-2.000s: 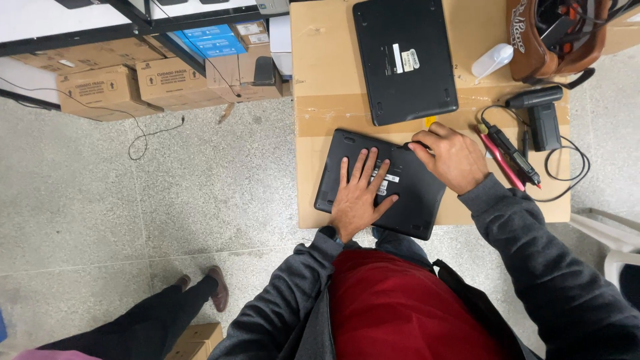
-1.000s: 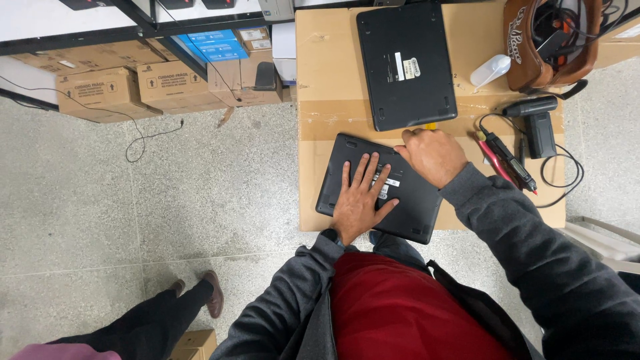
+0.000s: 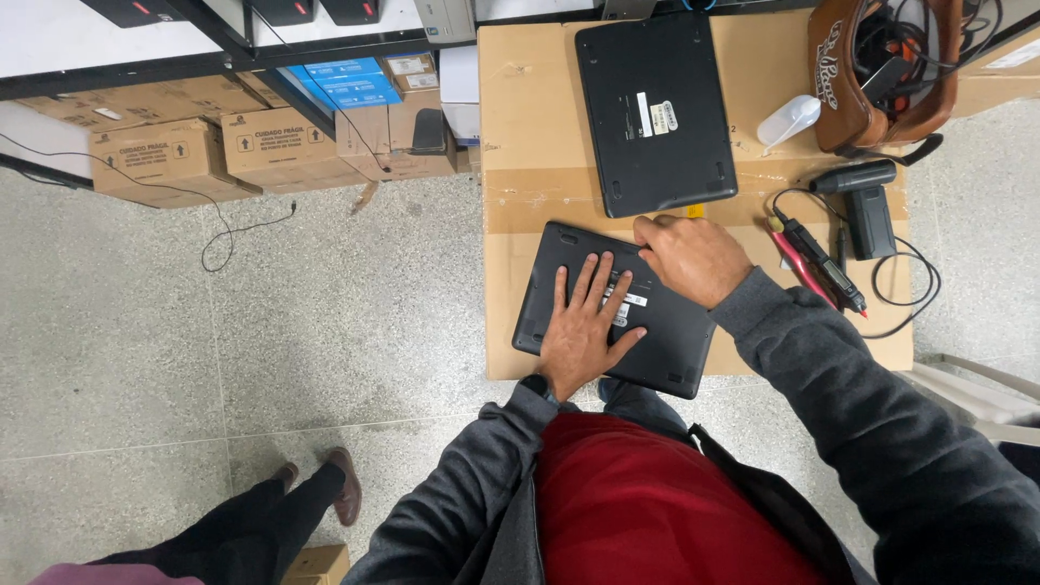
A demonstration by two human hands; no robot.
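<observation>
A black laptop (image 3: 666, 333) lies underside up and slightly turned on the cardboard surface, close to my body. My left hand (image 3: 581, 329) rests flat on it with the fingers spread, beside its labels. My right hand (image 3: 691, 252) is at the laptop's far edge, fingers curled; whatever they may pinch is hidden beneath them. Just beyond it, a second black laptop (image 3: 662, 171) also lies underside up. A bit of yellow (image 3: 695, 210) shows between that laptop and my right hand. To the right are a pen-shaped electric tool with a display (image 3: 825, 264) and a pink tool (image 3: 800, 264).
A black cordless tool (image 3: 869, 211), a translucent bottle (image 3: 788, 122) and a brown leather bag (image 3: 837, 97) of cables occupy the right side. Cardboard boxes (image 3: 162, 162) stand under the shelf at left. Another person's legs (image 3: 236, 520) are at lower left, a white chair (image 3: 975, 390) at right.
My right hand has shifted slightly along the near laptop's far edge, toward the left. My left hand stays flat on the laptop.
</observation>
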